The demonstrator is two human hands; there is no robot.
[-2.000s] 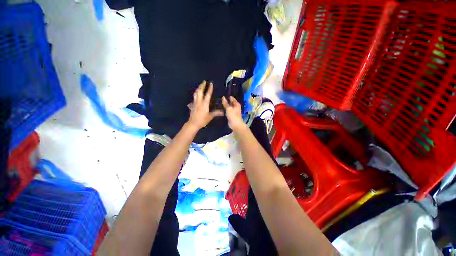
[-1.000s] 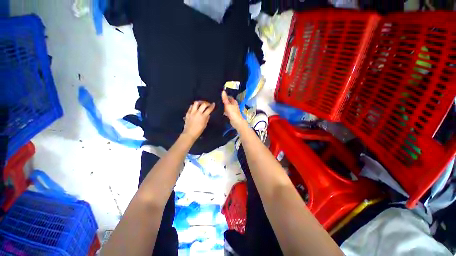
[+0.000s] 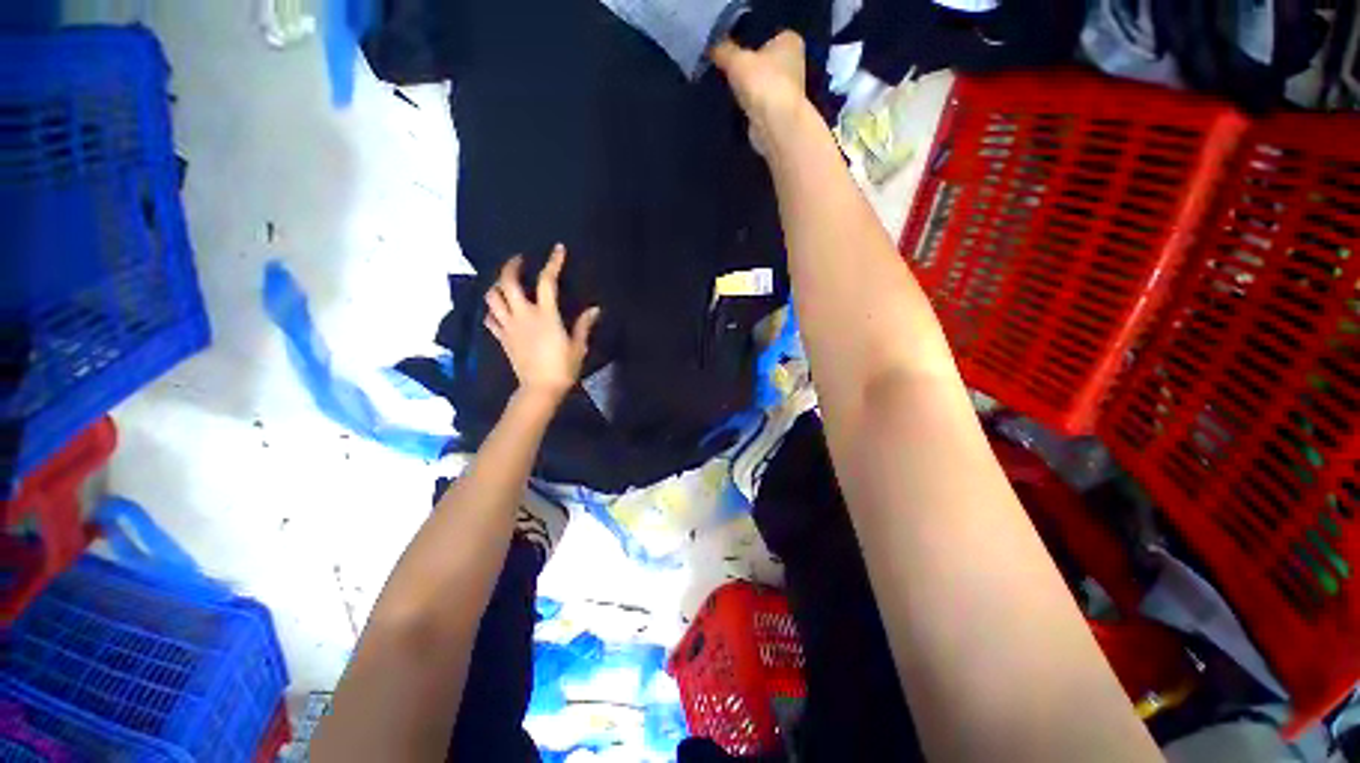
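Observation:
A stack of black cut panels (image 3: 597,194) lies on the pale floor between and beyond my feet. My left hand (image 3: 540,325) rests with fingers spread on the lower part of the stack. A small grey piece (image 3: 601,391) shows just beside it. My right hand (image 3: 761,72) is stretched to the far right of the stack, its fingers closed on the edge of black fabric. A striped grey-and-white fabric (image 3: 674,30) lies next to its fingertips, cut off by the top edge. A tie strip (image 3: 744,282) lies on the right side of the stack.
Red plastic baskets (image 3: 1081,239) stand at the right, over a red stool (image 3: 1148,656) partly hidden by my right arm. Blue plastic baskets (image 3: 112,239) stand at the left. Blue sheet scraps (image 3: 321,365) litter the floor. A small red basket (image 3: 738,663) sits between my legs.
My right hand has moved from the lower right of the stack to its far right corner and closed on fabric. My left hand has shifted slightly left and spread its fingers.

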